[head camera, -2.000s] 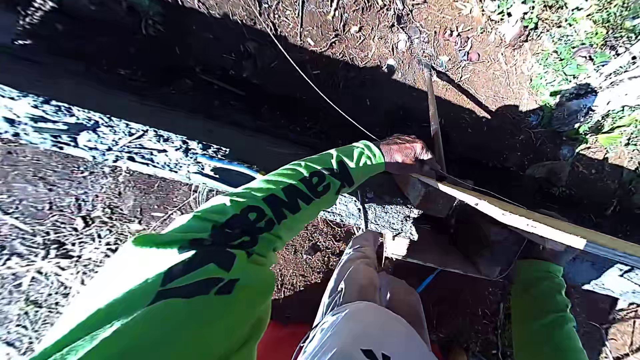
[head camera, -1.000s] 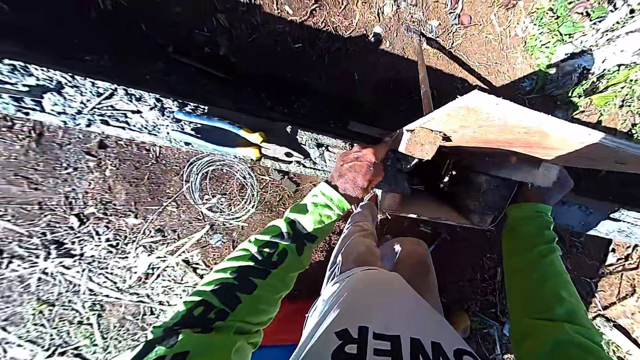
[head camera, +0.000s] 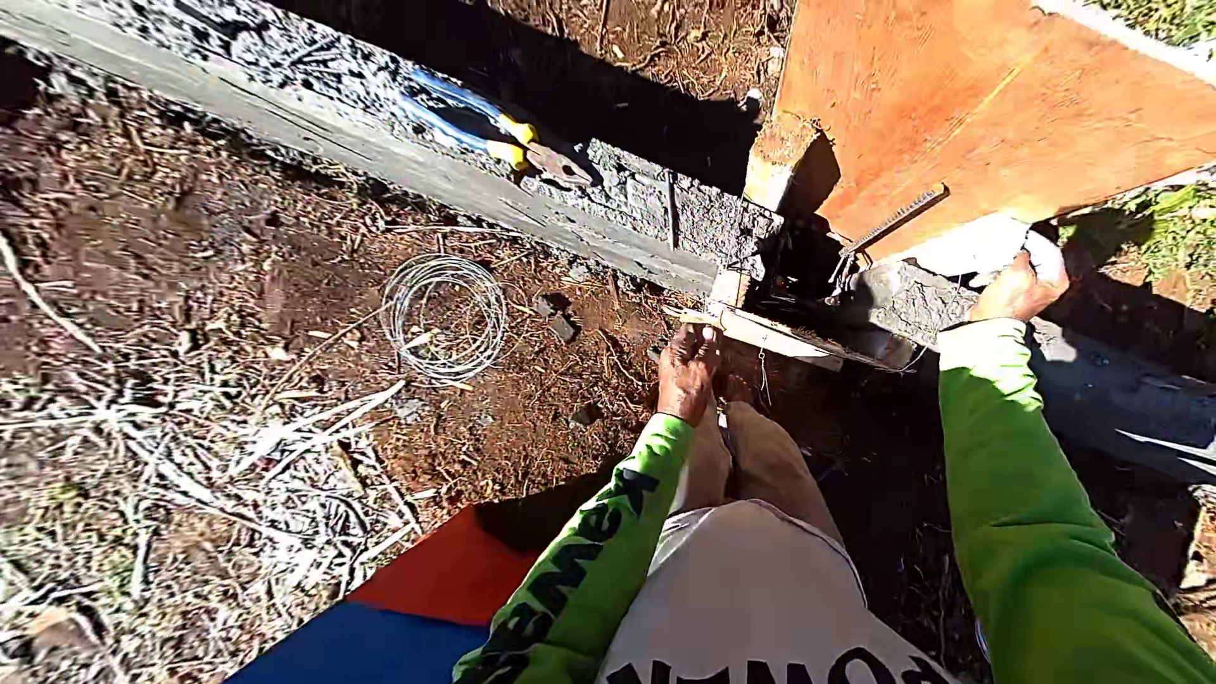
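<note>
My left hand (head camera: 689, 373) is at the left end of a narrow wooden board (head camera: 774, 337), its fingertips against the wood. My right hand (head camera: 1021, 285) grips the lower edge of a wide orange-brown wooden panel (head camera: 959, 104), which stands up beyond the concrete wall. Between my hands a ribbed steel bar (head camera: 898, 220) sticks up from the dark gap in the wall. A short wooden block (head camera: 784, 161) is against the panel's left edge. Thin tie wire (head camera: 763, 370) hangs from the narrow board.
Combination pliers (head camera: 518, 142) with blue and yellow handles lie on the rough top of the low concrete wall (head camera: 380, 157). A coil of wire (head camera: 445, 320) lies on the soil to the left, near dry stalks (head camera: 285, 446). A red and blue surface (head camera: 427, 579) is at the lower left.
The wooden panel has been tilted up, and its broad face now shows. My left hand has moved down from the wall's edge to the narrow board. My right hand remains at the panel.
</note>
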